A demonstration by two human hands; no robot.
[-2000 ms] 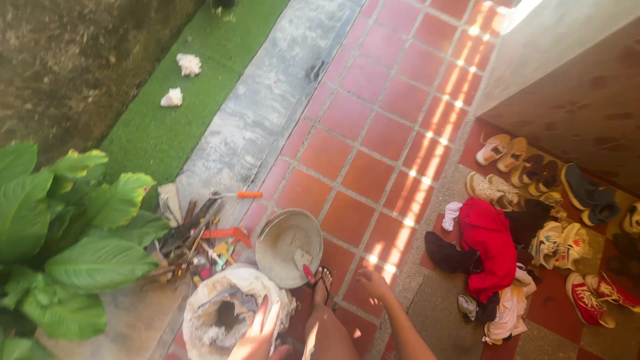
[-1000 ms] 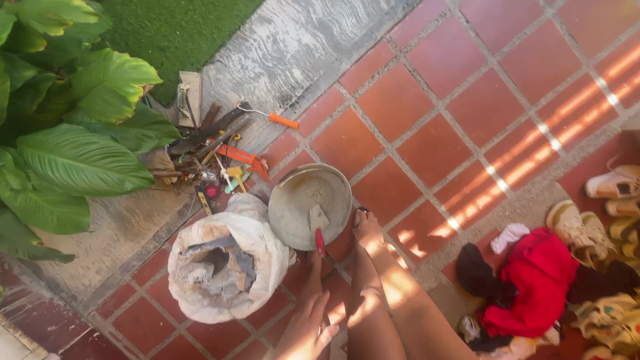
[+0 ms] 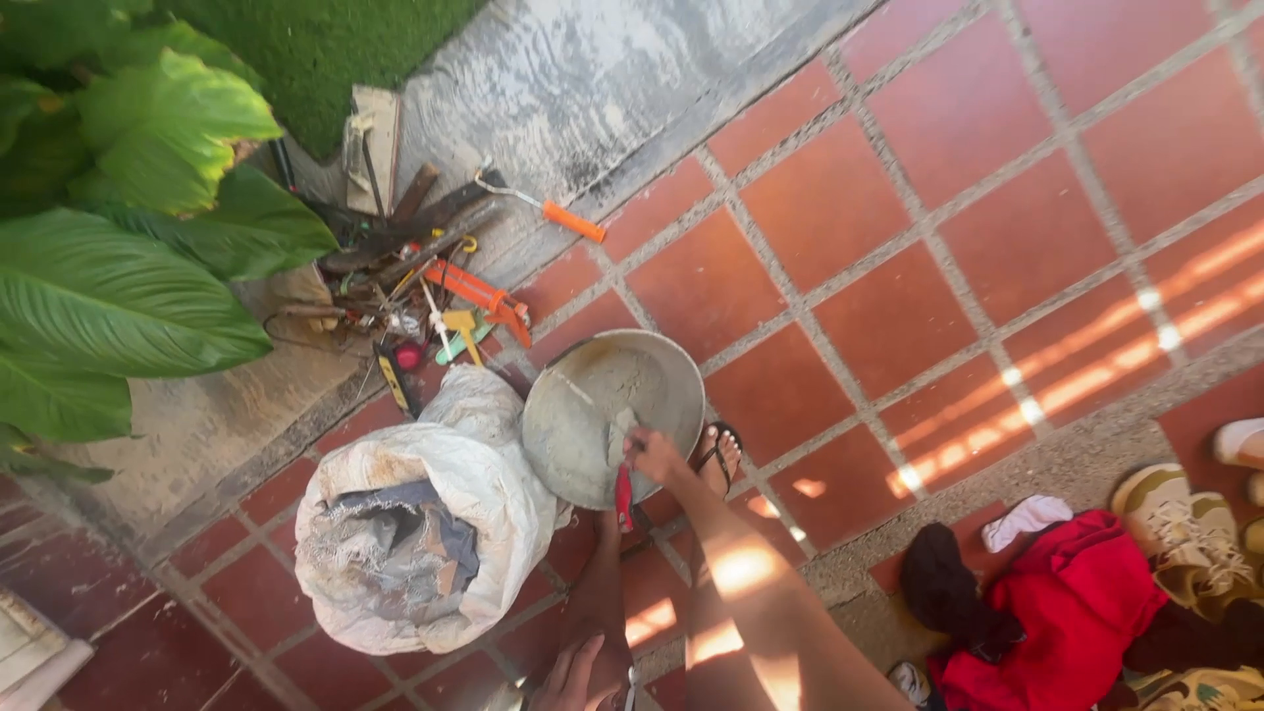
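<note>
A round metal basin (image 3: 568, 449) with grey mortar in its bottom stands on red tiles. Inside it lies the blade of a trowel (image 3: 623, 494) with a red handle. My right hand (image 3: 654, 454) has its fingers at the trowel, near where the handle meets the blade, over the basin's lower right rim. Near the bottom edge of the view is my left hand (image 3: 571, 676), beside my leg, holding nothing that shows. A white woven sack (image 3: 326, 513) with its top rolled down touches the basin's left side; torn grey material shows inside.
Scrap wood (image 3: 420, 193), an orange caulking gun (image 3: 469, 286) and a paint roller frame (image 3: 573, 221) lie above the sack. Large leaves (image 3: 118, 286) fill the upper left. Red cloth (image 3: 1071, 602) and shoes (image 3: 1170, 523) lie at lower right. My sandalled foot (image 3: 719, 459) is beside the basin.
My right hand has come to the trowel in the basin. My left hand has drawn back from near the basin toward the bottom edge. The view has swung and moved nearer.
</note>
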